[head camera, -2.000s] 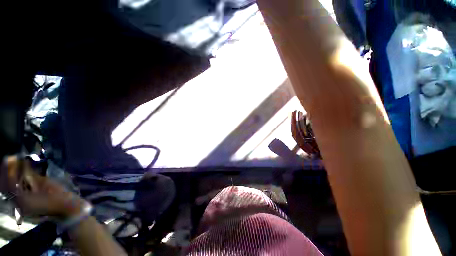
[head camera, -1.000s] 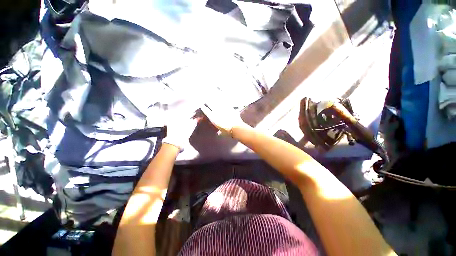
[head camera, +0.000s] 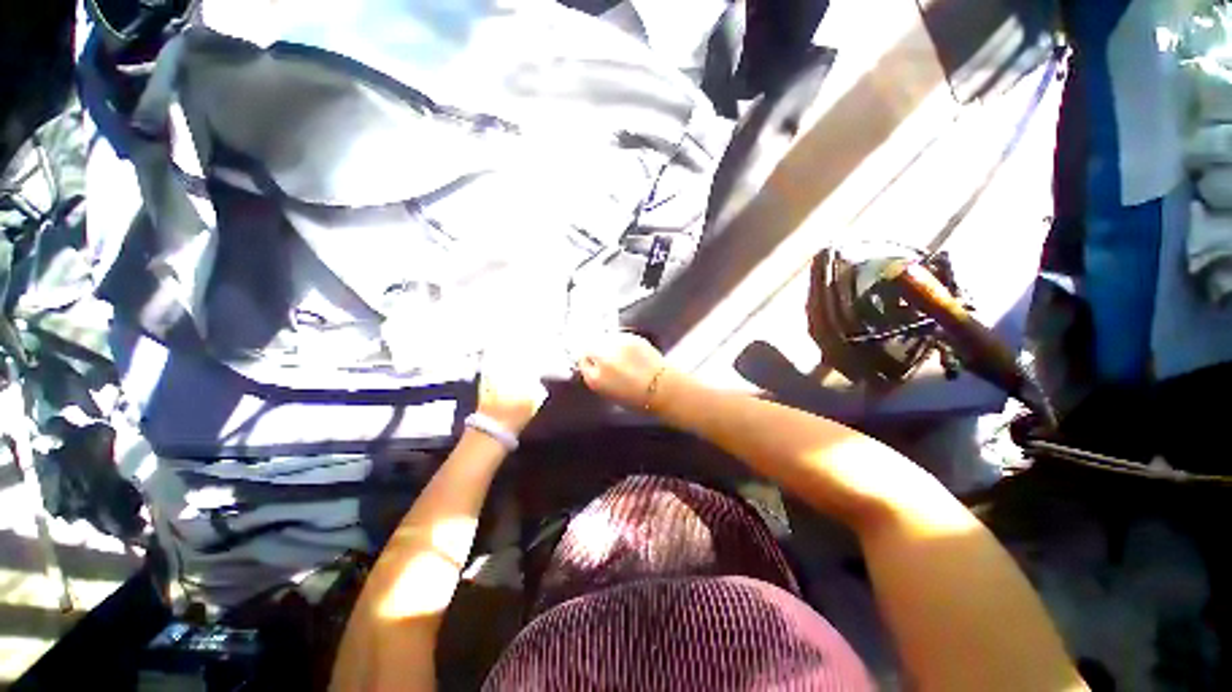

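Observation:
A pale garment [head camera: 392,257], washed out white by the sun, lies spread over the table in front of me. A small dark label-like patch [head camera: 657,258] shows on it. My left hand [head camera: 514,385] and my right hand [head camera: 618,366] are close together at the garment's near edge. My right hand's fingers are bent onto the cloth edge. My left hand's fingers are lost in glare, but it seems to hold the same edge. The electric iron [head camera: 885,311] stands on the table to the right of my hands, untouched.
The iron's cord [head camera: 1115,462] runs off to the right. Crumpled grey-green cloth [head camera: 61,325] hangs at the far left. Folded cloth [head camera: 270,521] is stacked below the table edge at left. White cloth [head camera: 1209,203] lies on a blue-edged surface at right.
The dark cloth over the table at first has given way to the pale garment. My hands have come together at its near edge. The small dark patch now shows.

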